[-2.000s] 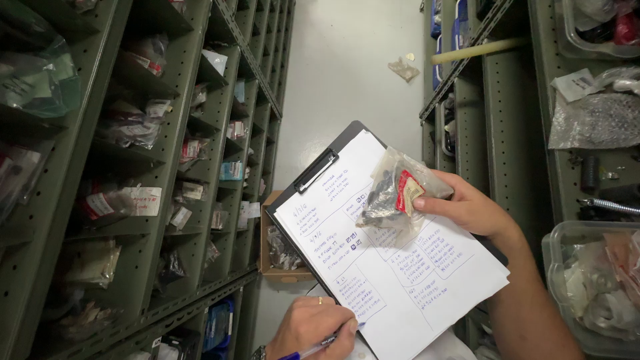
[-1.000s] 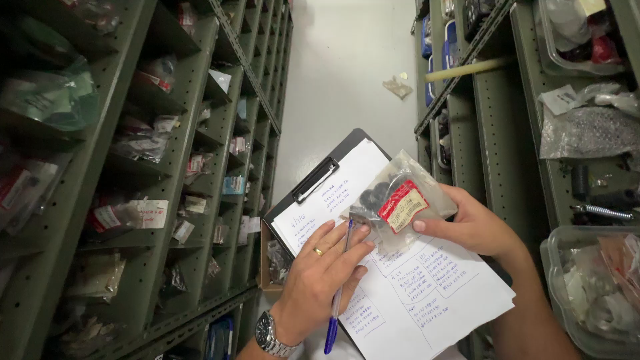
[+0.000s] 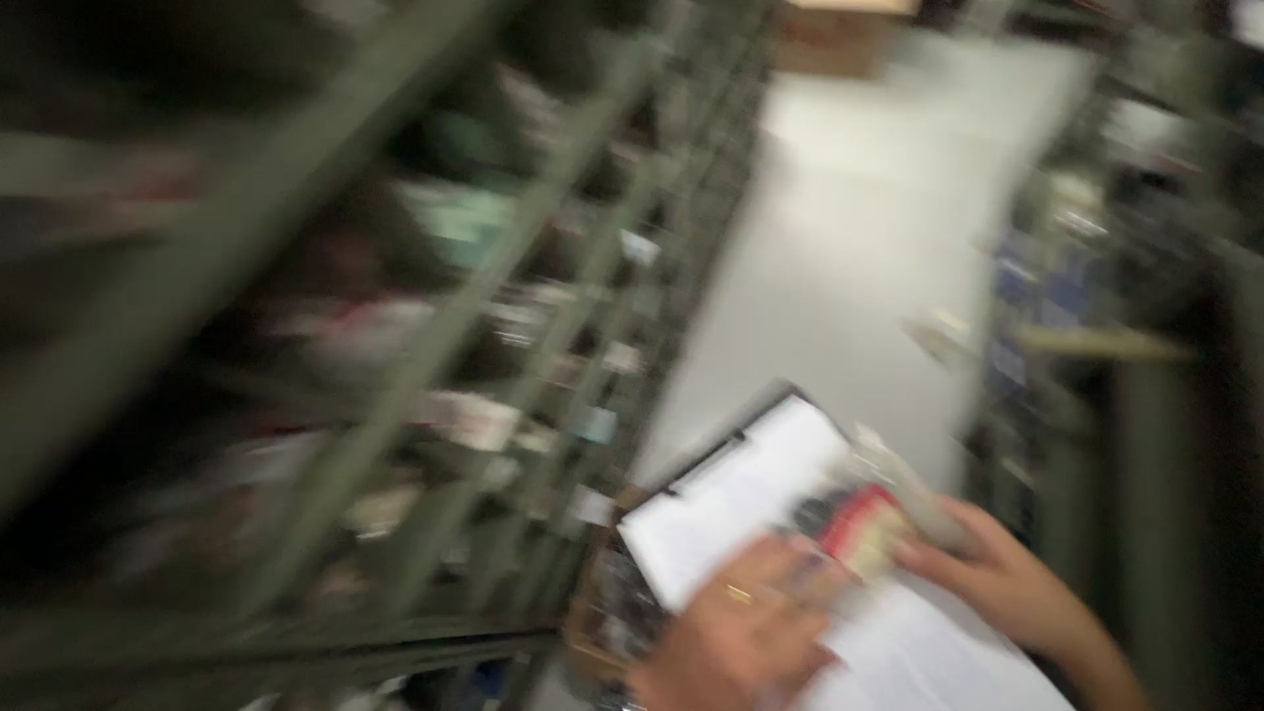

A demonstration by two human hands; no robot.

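Note:
The view is strongly blurred. My right hand (image 3: 973,563) grips a clear plastic bag (image 3: 904,484) with a red and cream label and dark small parts inside, its thumb on top. Beside it my left hand (image 3: 741,622), with a ring, is at the bag's lower left edge over the paper. A blurred purplish trace of a pen (image 3: 770,696) shows at its fingers. Beneath both hands lies a clipboard (image 3: 785,395) with white sheets (image 3: 741,494); any writing on them is unreadable now. What supports the clipboard is hidden.
Green metal shelving (image 3: 434,336) with bagged parts in its compartments runs along the left. A cardboard box (image 3: 583,617) of bagged items is below the clipboard. Shelves with blue items (image 3: 1062,286) and a yellowish bar (image 3: 1106,344) line the right. Another box (image 3: 834,39) stands down the aisle.
My left hand moved from the lower part of the sheet up to the bag, the pen lying between its fingers one second ago. My right hand keeps the bag. The view has swung left and up.

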